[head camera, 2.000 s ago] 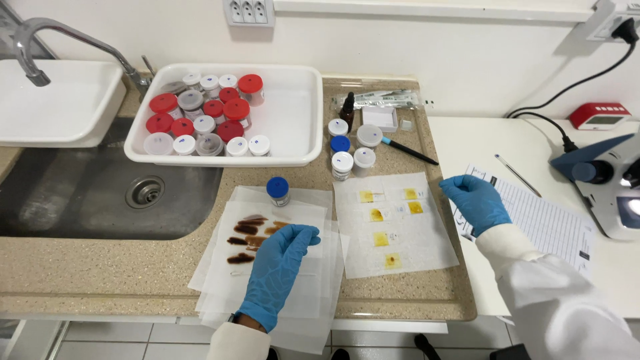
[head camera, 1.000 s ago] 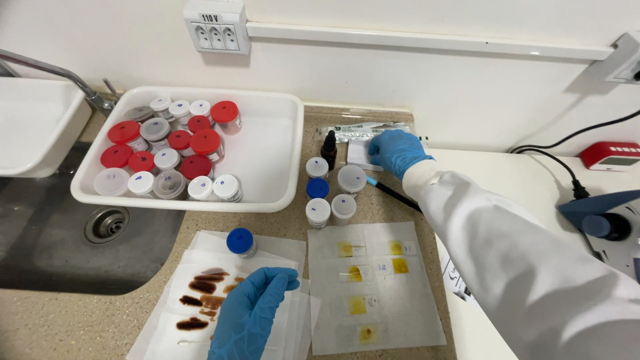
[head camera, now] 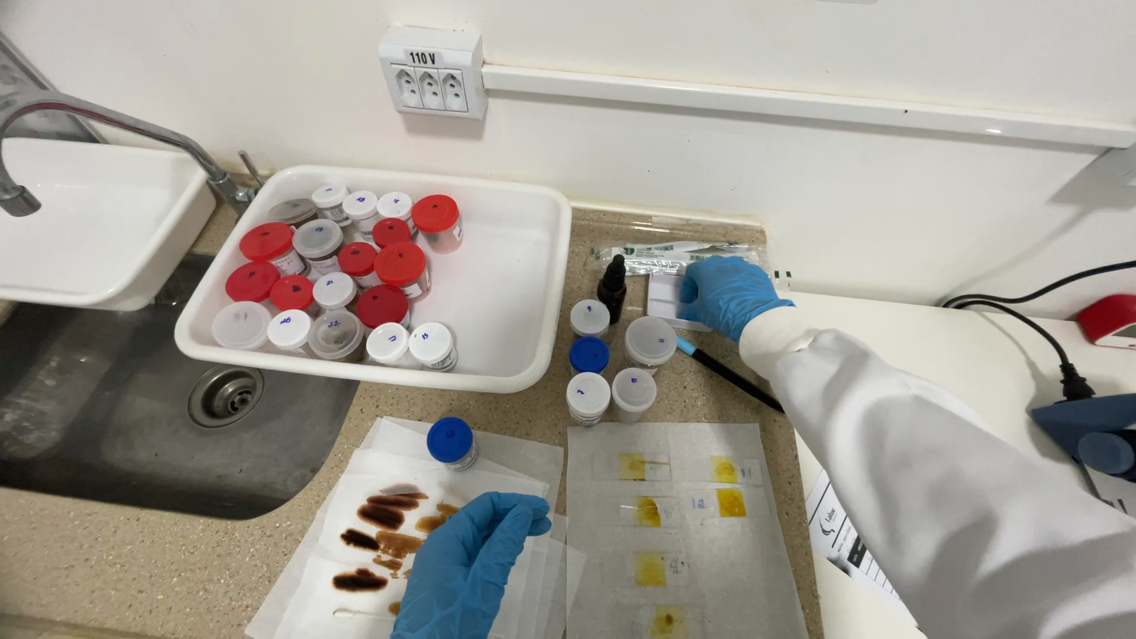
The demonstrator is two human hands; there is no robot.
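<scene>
My left hand (head camera: 470, 564), in a blue glove, hovers over stained white paper (head camera: 355, 479) with brown smears; its thumb and fingertips are together, and whether anything thin is between them cannot be seen. A blue-lidded specimen jar (head camera: 451, 443) stands just beyond it. My right hand (head camera: 723, 295), also gloved, is at a small white box (head camera: 664, 297) near the wall, fingers curled down and fingertips hidden. Beside the box stands a dark dropper bottle (head camera: 612, 288). Glass slides with yellow-stained squares (head camera: 650, 569) lie on a white paper sheet (head camera: 737, 577) at centre right.
A white tray (head camera: 515, 373) holds several jars with red, white and clear lids. Several more jars (head camera: 588, 398) and a black marker (head camera: 732, 380) are behind the slides. The steel sink (head camera: 133, 461) and faucet (head camera: 160, 124) are left; a microscope (head camera: 1092, 435) and printed sheet (head camera: 852, 532) are right.
My right hand has moved from beside the slide sheet to the small white box at the back. My left hand has stayed over the smeared paper. The view has shifted.
</scene>
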